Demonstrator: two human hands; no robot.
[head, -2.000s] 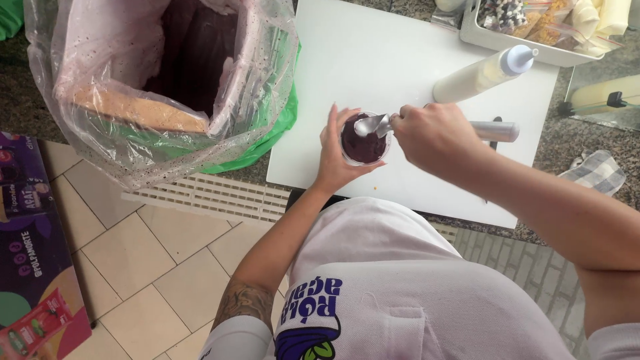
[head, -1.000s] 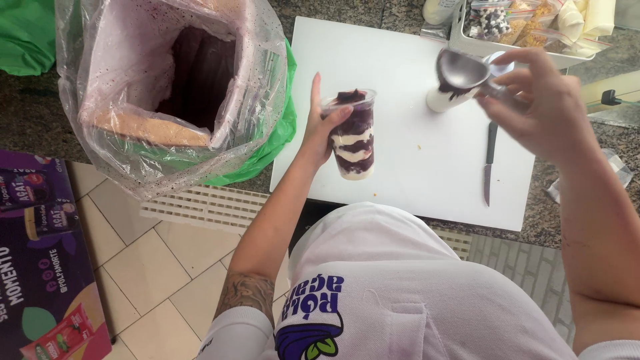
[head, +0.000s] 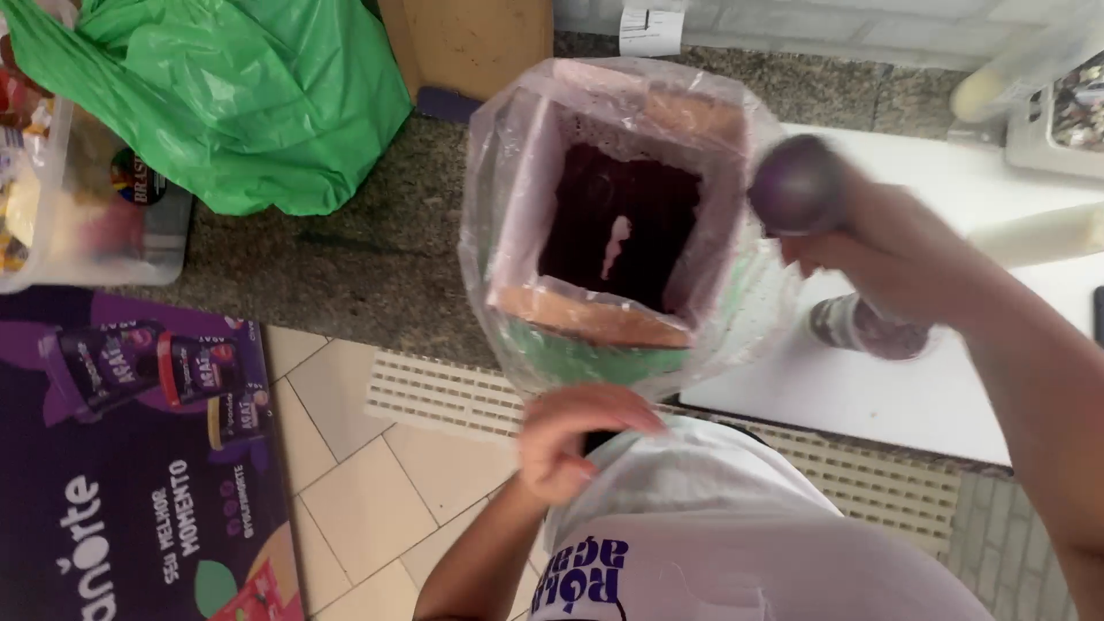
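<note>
A metal scoop point(head: 795, 185), blurred and stained purple, is gripped by my right hand point(head: 888, 237) at the right edge of a plastic-lined box point(head: 595, 323). Deep inside that box lies a dark purple frozen mass point(head: 634, 216) with a pale streak. My left hand point(head: 582, 435), fingers curled and holding nothing visible, is by the front of my white shirt, just below the box's plastic liner. Beyond my right hand a layered clear plastic cup point(head: 888, 328) rests on the white cutting board point(head: 819, 388), partly hidden by the hand.
Left of the box are a green plastic bag point(head: 250, 103), a clear plastic container point(head: 129, 233) and bare granite counter point(head: 285, 267). At the right are a squeeze bottle point(head: 1039, 235) and a white bin of toppings point(head: 1048, 142). A cardboard box point(head: 483, 43) stands behind.
My left hand has let go of the cup, which now rests on the board. My right hand has carried the scoop left to the lined box. The view has shifted left.
</note>
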